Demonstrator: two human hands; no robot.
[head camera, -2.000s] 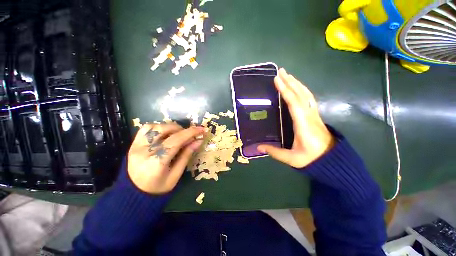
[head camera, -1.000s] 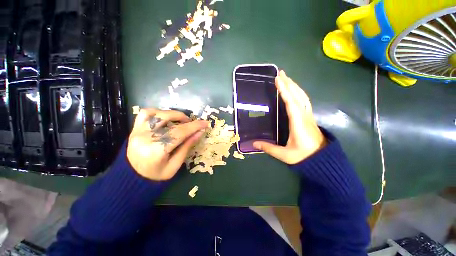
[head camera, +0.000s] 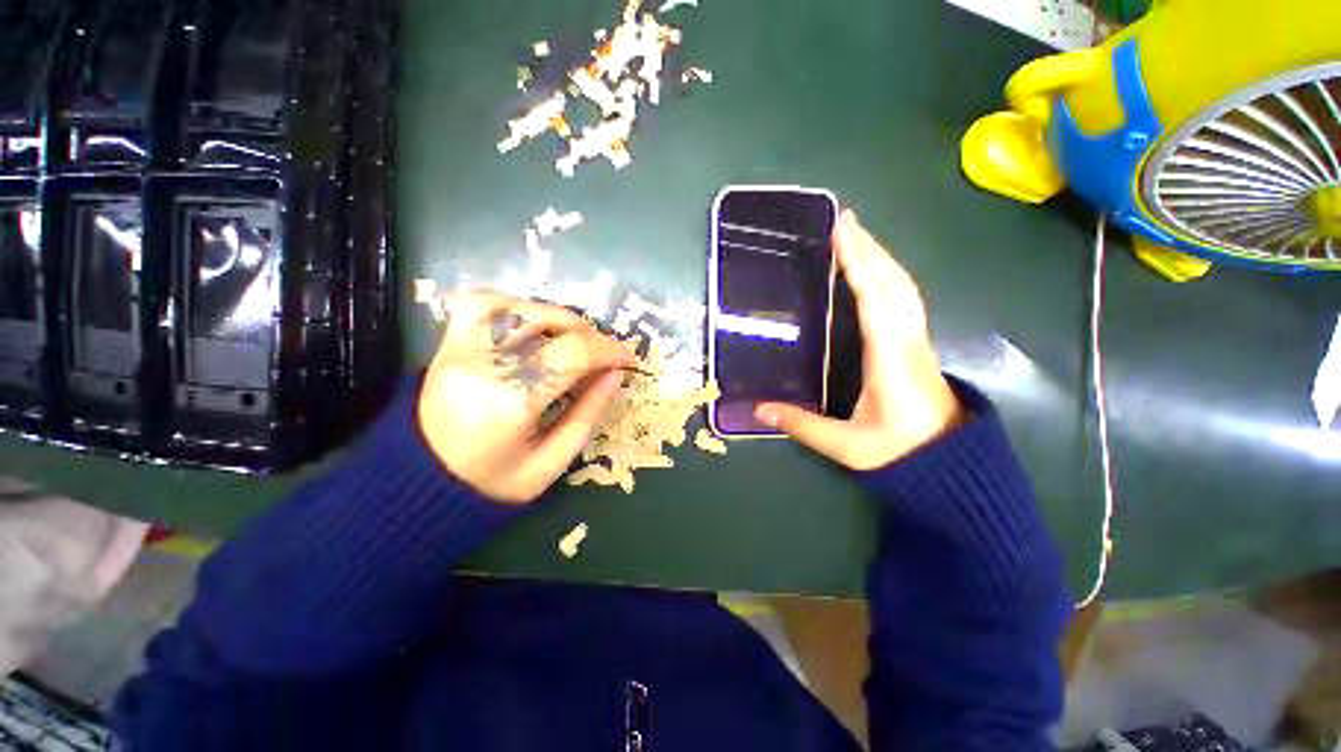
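Note:
A smartphone (head camera: 772, 287) with a light rim and a dark, purplish screen lies upright in front of me on the bench. My right hand (head camera: 890, 367) holds it along its right edge, with the thumb on the screen's lower end. A loose pile of small cream-white pieces (head camera: 647, 426) lies left of the phone. My left hand (head camera: 530, 389) is over the pile's left side, thumb and fingertips close together at the pile; whether a piece is between them I cannot tell.
A glossy black blister tray (head camera: 280, 191) fills the left side. A second scatter of small bits (head camera: 610, 81) lies farther up. A yellow and blue fan (head camera: 1147, 132) stands upper right, its white cable (head camera: 1102, 397) running down the bench (head camera: 971, 529).
The view has shifted, so the tray and pile sit farther right in the picture. The green patch on the phone's screen no longer shows. Both hands keep nearly the same pose.

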